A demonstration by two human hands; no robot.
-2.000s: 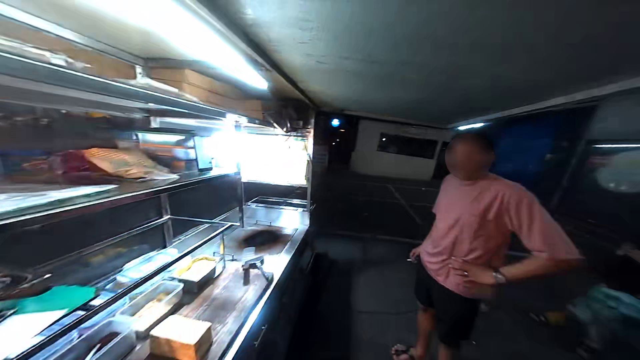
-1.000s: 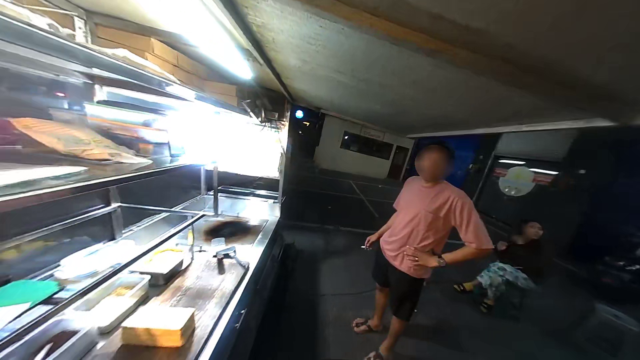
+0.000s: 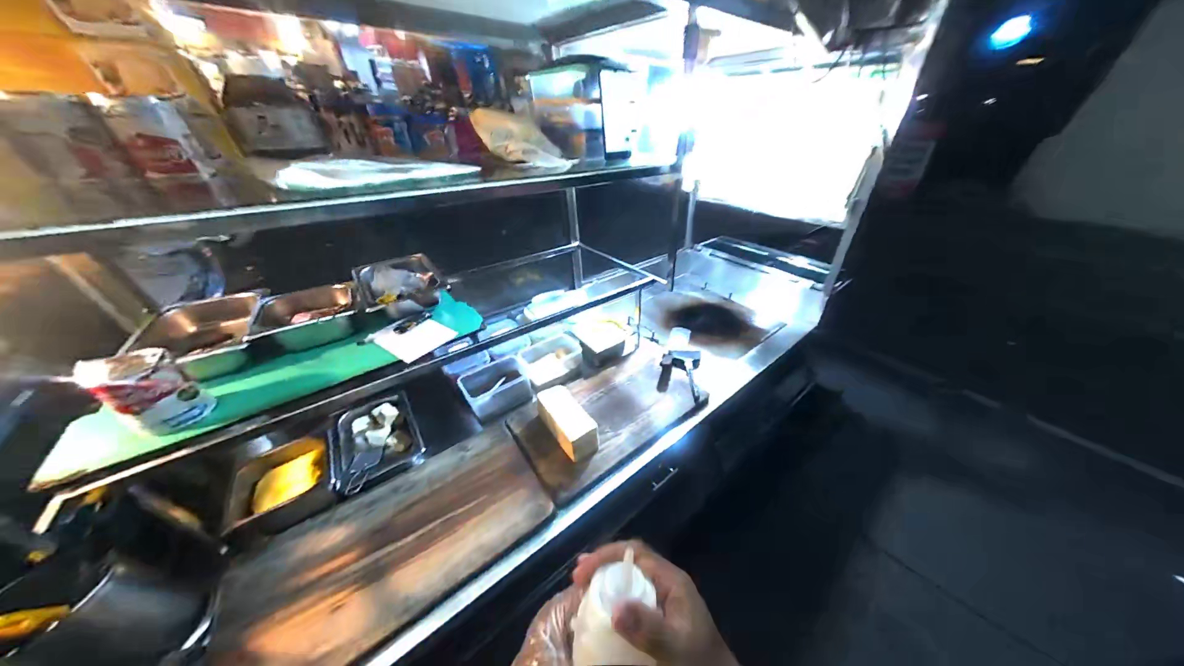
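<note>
At the bottom centre, in front of the counter's edge, both hands are around a white squeeze bottle with a pointed nozzle. My left hand wears a clear plastic glove and grips the bottle's left side. My right hand, bare, wraps its right side with the fingers near the cap. The bottle stands nozzle up. Its lower part is cut off by the frame. Beyond the hands lies a wooden board on the steel counter, and farther along it a pale yellow rectangular block.
Steel pans with food and a tray of white pieces line the board. A phone tripod stands near a dark, round-marked griddle. A green board, a labelled tub and glass shelves are on the left.
The view has swung left and down to the counter. Both hands and the squeeze bottle have come into sight. The standing person in a pink shirt and the seated person are out of view.
</note>
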